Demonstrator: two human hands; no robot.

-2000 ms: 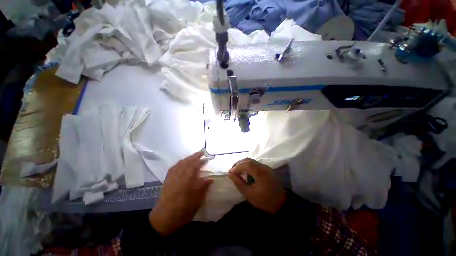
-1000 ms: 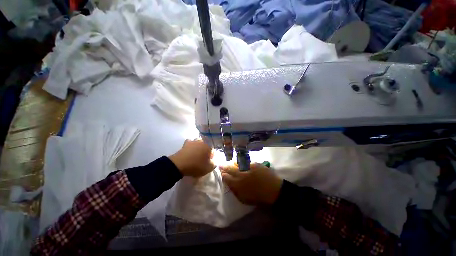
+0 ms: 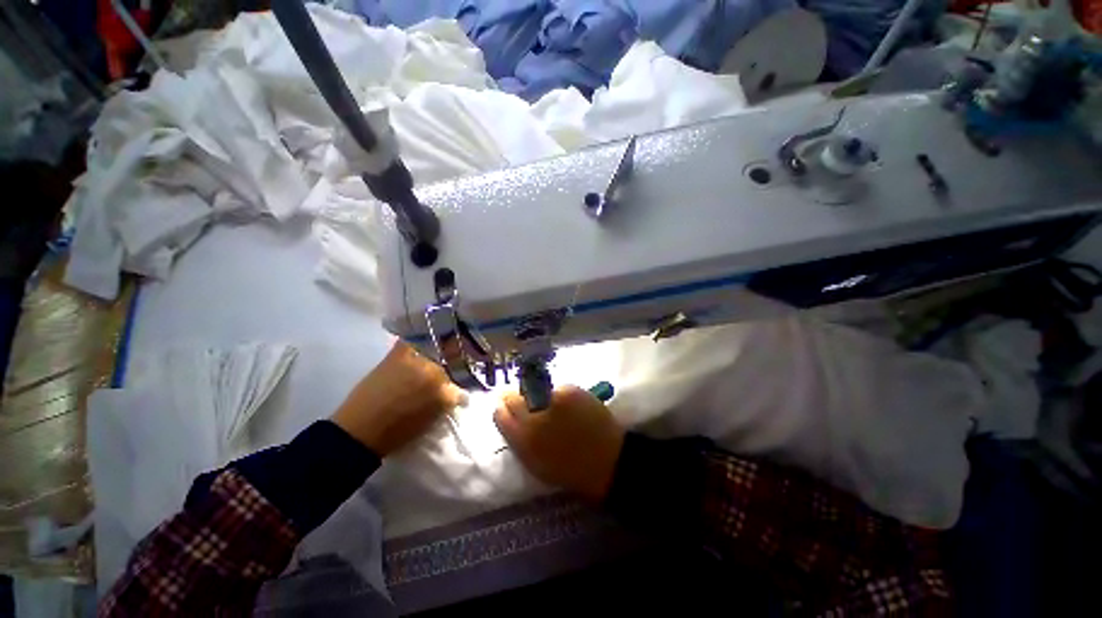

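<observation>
The white garment piece [image 3: 822, 398] lies bunched under and right of the machine arm, and its cloth runs under both hands. My left hand [image 3: 405, 396] presses on white cloth just left of the needle area, fingertips in the bright light. My right hand [image 3: 562, 437] is at the presser foot [image 3: 533, 377], fingers bent on the cloth, with a small green item [image 3: 601, 391] showing behind it. Glare and the machine head hide the fingertips and needle, so I cannot tell how firmly either hand grips. White layered strips [image 3: 242, 392] lie left of my left hand.
The white sewing machine head [image 3: 677, 229] spans the right side, with a grey rod [image 3: 332, 91] rising from its left end. Rumpled white pieces [image 3: 206, 145] lie behind, with blue cloth [image 3: 568, 36] beyond. Brown wrapped surface [image 3: 48, 423] is at left. A ruler-marked edge [image 3: 483, 543] is in front.
Since two seconds ago, both hands have moved from the front cloth edge up to the needle area. In the last second the view has shifted and tilted; the hands stay beside the foot, with cloth flatter before them.
</observation>
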